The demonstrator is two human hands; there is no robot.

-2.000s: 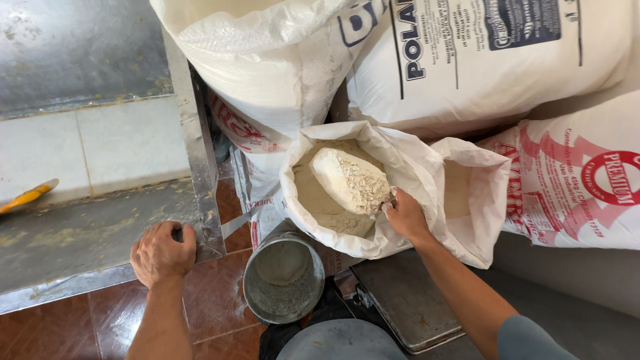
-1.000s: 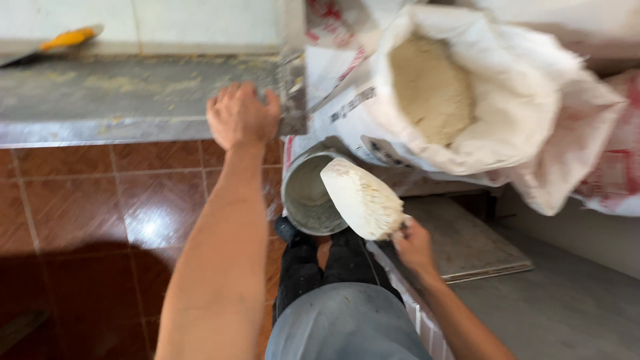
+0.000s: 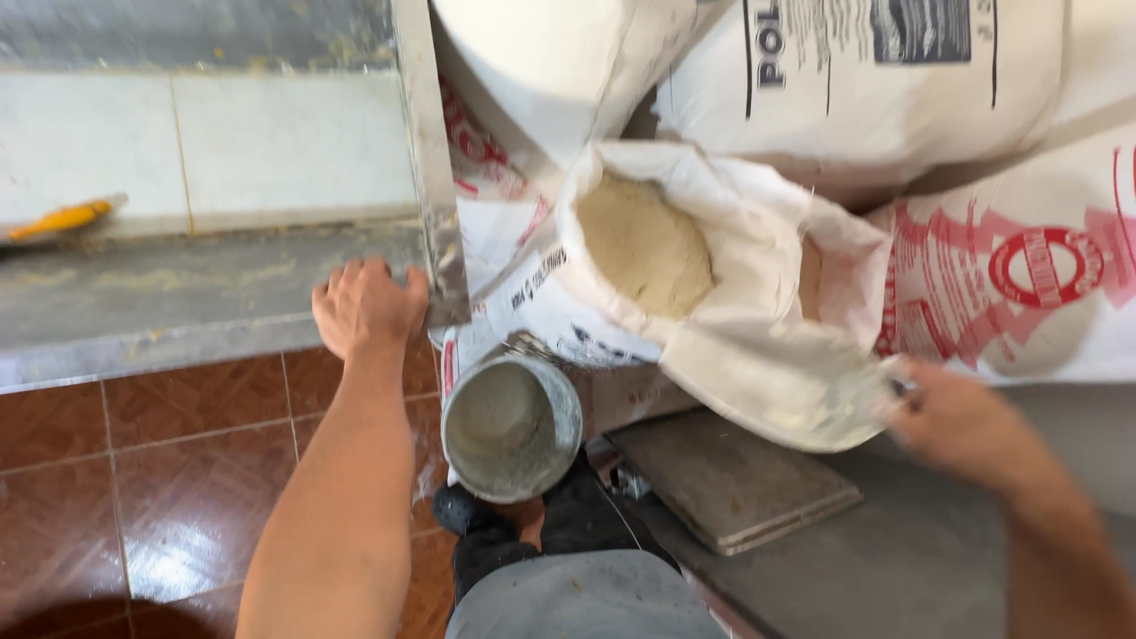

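My right hand [image 3: 963,426] grips the dark handle of a large white scoop [image 3: 772,382], which has only a dusting of flour on it. The scoop is beside the lower rim of an open white sack [image 3: 754,231], and tan flour [image 3: 648,248] fills part of that sack. My left hand [image 3: 371,306] rests on the corner of a metal counter [image 3: 222,275] and holds nothing. Between the two hands, above my feet, stands a round metal bucket [image 3: 513,429] with some pale flour at its bottom.
Full printed sacks [image 3: 887,89] lie behind the open one, and another with red print [image 3: 1021,266] is at the right. A flat metal platform [image 3: 737,479] sits below the scoop. A yellow-handled tool [image 3: 67,219] lies on the counter against white tiles.
Two seconds ago the scoop was heaped with flour over the open sack; one second ago it was beside the bucket. Now, nearly bare, it is back by the sack. My left hand stays on the counter.
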